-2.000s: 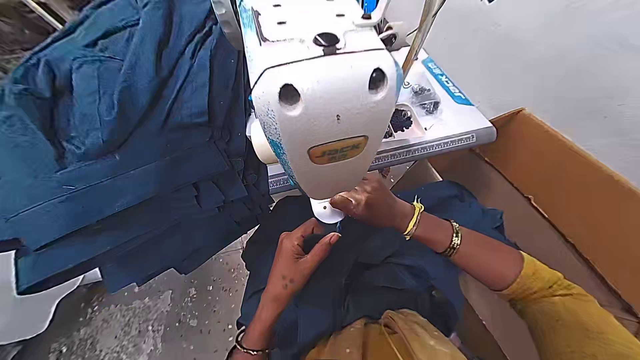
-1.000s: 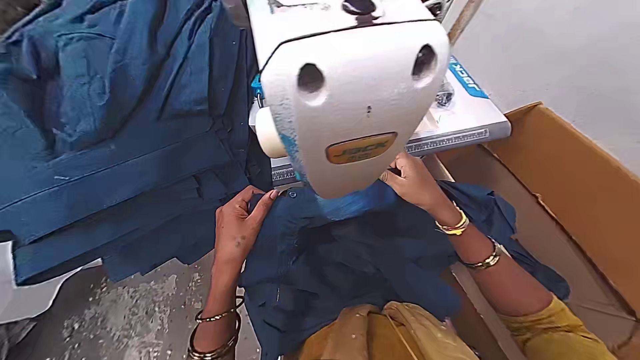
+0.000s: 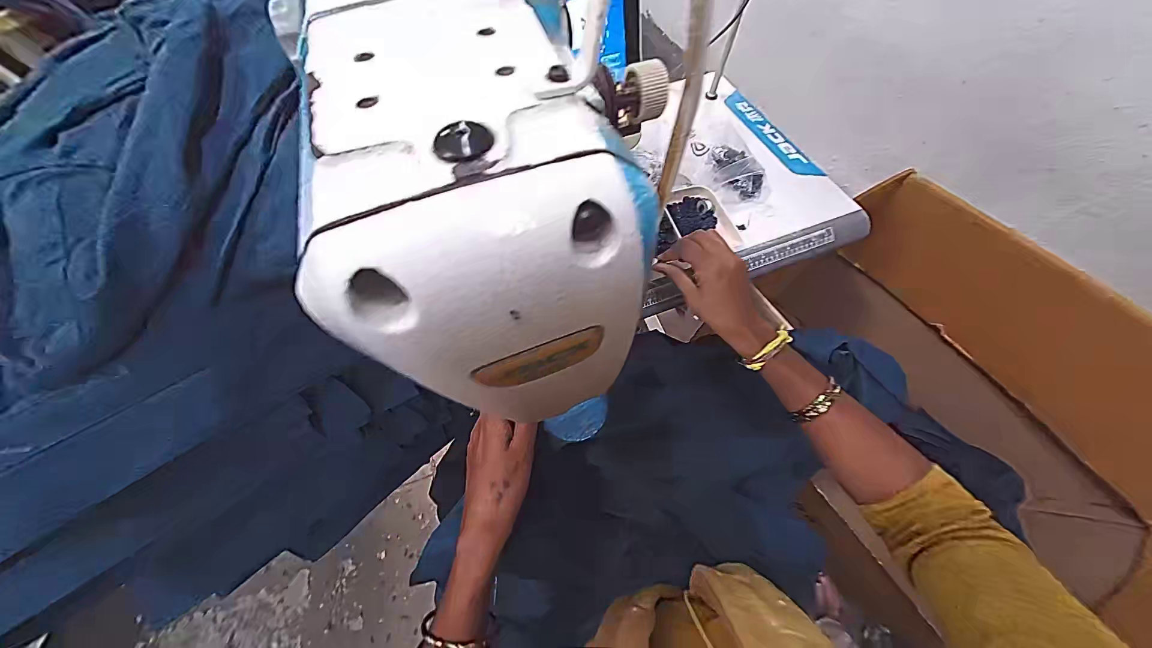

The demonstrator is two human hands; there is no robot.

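Note:
A white Jack sewing machine head [image 3: 486,261] fills the upper middle of the view. Below its front end, my left hand [image 3: 497,468] reaches under it; the fingertips are hidden behind the housing. Dark blue cloth [image 3: 666,468] lies beneath the machine and over my lap. My right hand [image 3: 711,279] is at the machine's right side, by a small tray [image 3: 731,236] of dark buttons [image 3: 691,216], with thumb and forefinger close together. Whether something small is between them cannot be made out.
A large pile of blue garments [image 3: 135,315] stands at the left. A clear bag [image 3: 740,171] of small dark parts lies on the white machine table [image 3: 801,211]. An open cardboard box [image 3: 999,261] is at the right, beside the wall.
My right hand has moved from the cloth near the machine's front end to the button tray. My left hand now reaches under the head. The view has moved closer to the machine.

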